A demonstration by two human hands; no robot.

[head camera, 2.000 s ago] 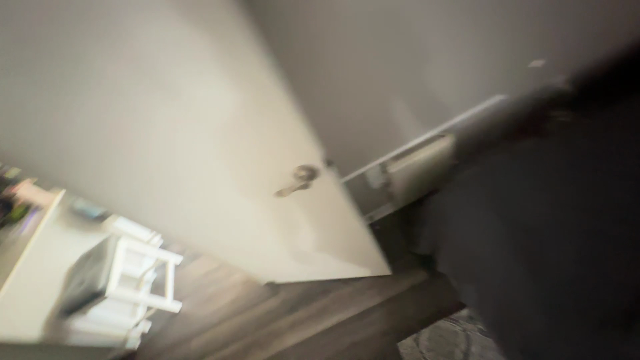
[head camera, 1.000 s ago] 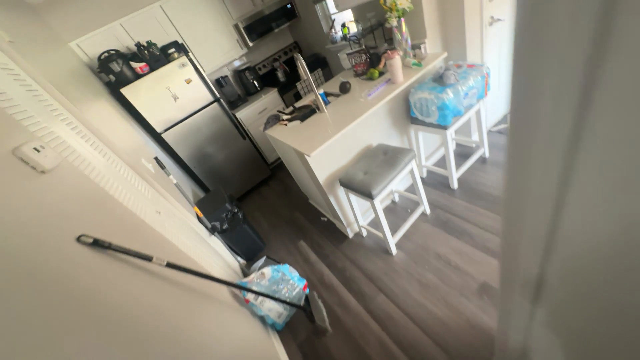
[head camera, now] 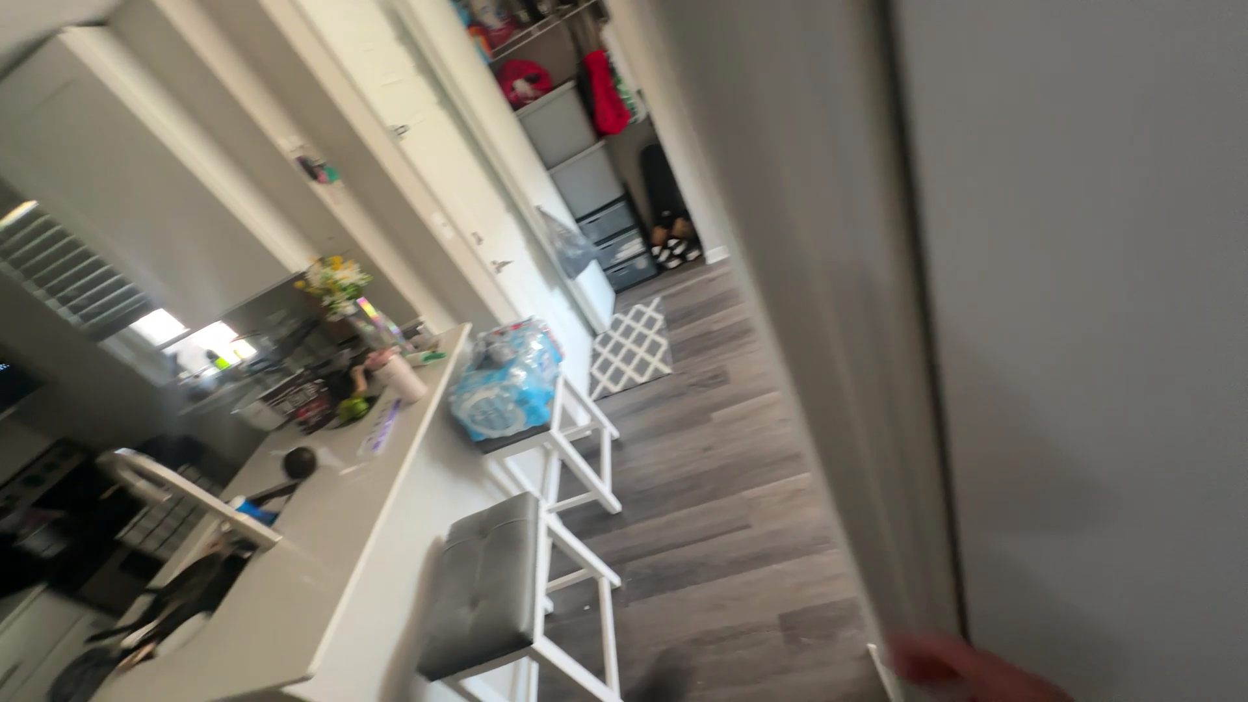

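Part of one of my hands, blurred, shows at the bottom right; by its place it looks like my right hand (head camera: 960, 668). Its fingers lie near the edge of a grey door or wall panel (head camera: 1092, 341), beside the pale frame (head camera: 829, 322). Whether they touch it or hold anything cannot be told. My left hand is out of view.
A long counter (head camera: 356, 507) with a faucet (head camera: 195, 497) and flower vase stands left. Beside it are a grey-topped stool (head camera: 487, 585) and another stool bearing plastic-wrapped bottles (head camera: 507, 380). Wood floor (head camera: 721, 487) leads to a patterned mat (head camera: 632, 349) and an open closet (head camera: 585, 146).
The view has swung right, from the fridge and broom toward the stools and closet. A hand now shows at the bottom right, where none was seen one second ago.
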